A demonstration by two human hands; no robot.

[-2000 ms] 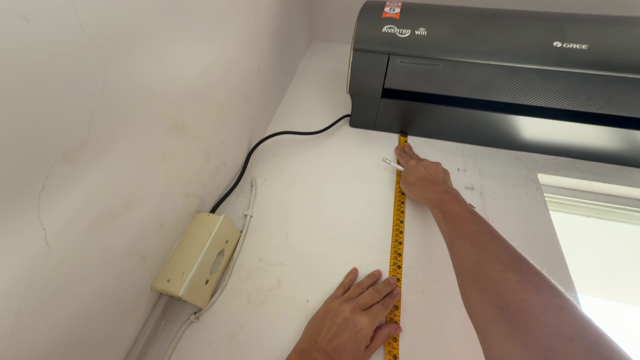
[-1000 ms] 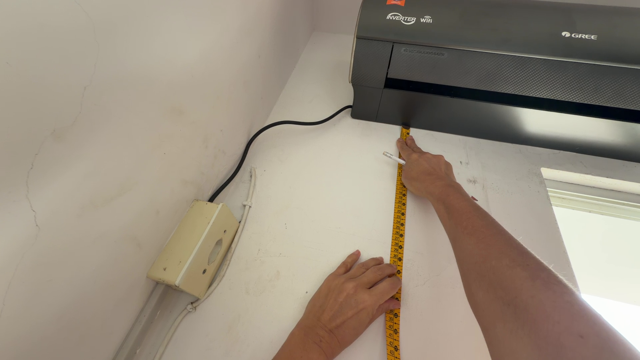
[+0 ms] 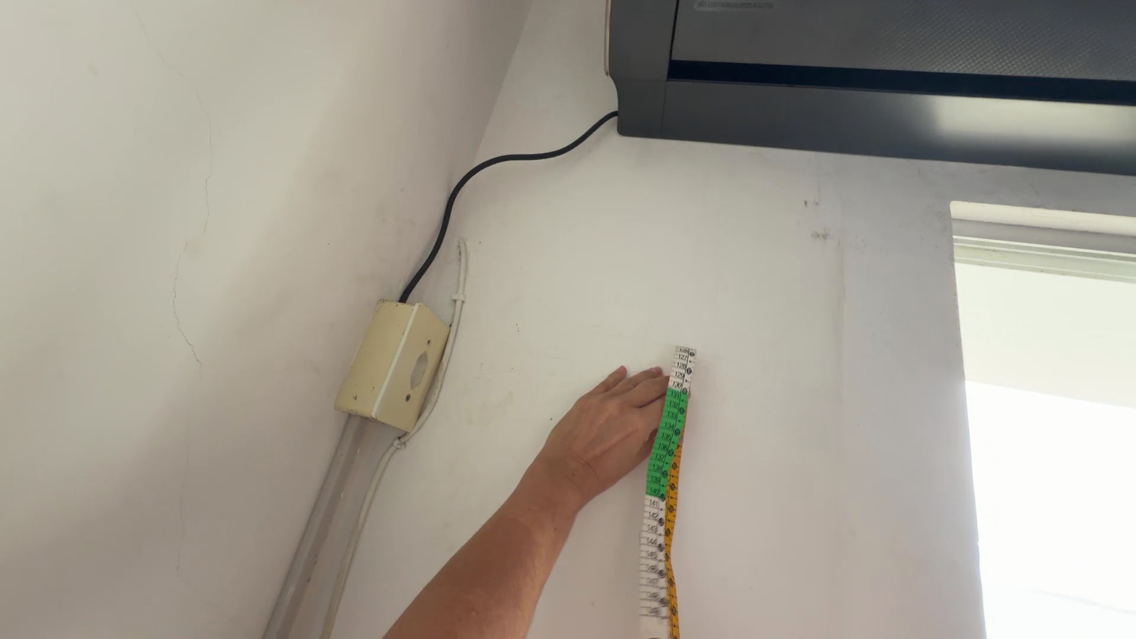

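My left hand (image 3: 612,426) lies against the white wall, with its fingertips at the edge of a flexible measuring tape (image 3: 661,479). Its thumb side is partly hidden behind the tape, so its hold on it cannot be told. White and green sections of the tape face me, with a yellow strip along the right side. The tape's upper end in view is a fold or loop just above the fingers, below the air conditioner. My right hand is out of view.
A dark Gree wall air conditioner (image 3: 799,115) hangs at the upper right. Its black cable (image 3: 506,159) runs to a cream electrical box (image 3: 390,364) at left. A white cable (image 3: 451,346) and conduit (image 3: 315,532) run down beside it. A bright window (image 3: 1047,355) is at the right.
My right hand has left the tape's top, under the air conditioner, and gone out of view. The tape's upper part has dropped, and its white and green side now shows. The view has shifted.
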